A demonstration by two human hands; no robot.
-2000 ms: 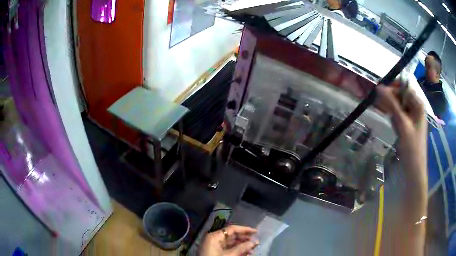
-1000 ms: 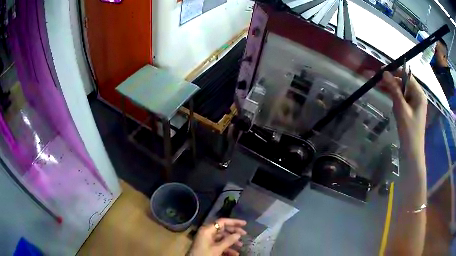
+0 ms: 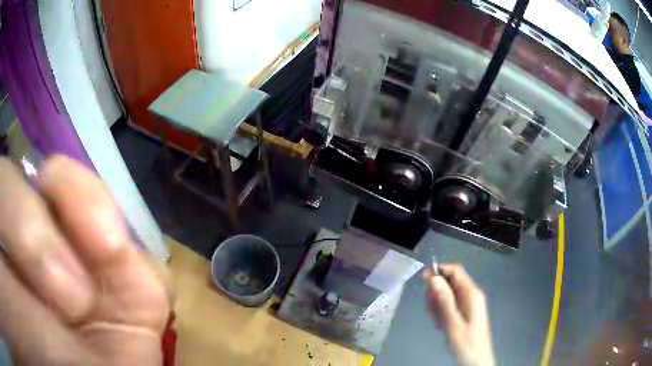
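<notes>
A long black strap point(image 3: 495, 68) stands slanted in front of the red machine's clear guard point(image 3: 357, 78). Its lower end is near the two black roller heads point(image 3: 402, 175) and its top runs out of the picture. My right hand point(image 3: 463, 311) is low, right of centre, away from the strap, with a small slim metal tool point(image 3: 435, 266) at its fingertips. My left hand point(image 3: 78, 264) is large, close and blurred at the left edge, partly cut off, with fingers curled and a silvery ring point(image 3: 28, 168) showing. Whether it holds anything cannot be told.
A grey-green stool point(image 3: 207, 104) stands by the orange-red door point(image 3: 154, 57). A round grey bucket point(image 3: 245, 270) and the machine's metal base point(image 3: 336, 322) are below, by the tan mat point(image 3: 214, 329). Purple curtain point(image 3: 43, 86) hangs left. A person point(image 3: 623, 57) is at upper right.
My right hand has let go of the strap and dropped to the lower middle. My left hand has moved from the lower middle to the left, close to the camera. The strap now stands steeper.
</notes>
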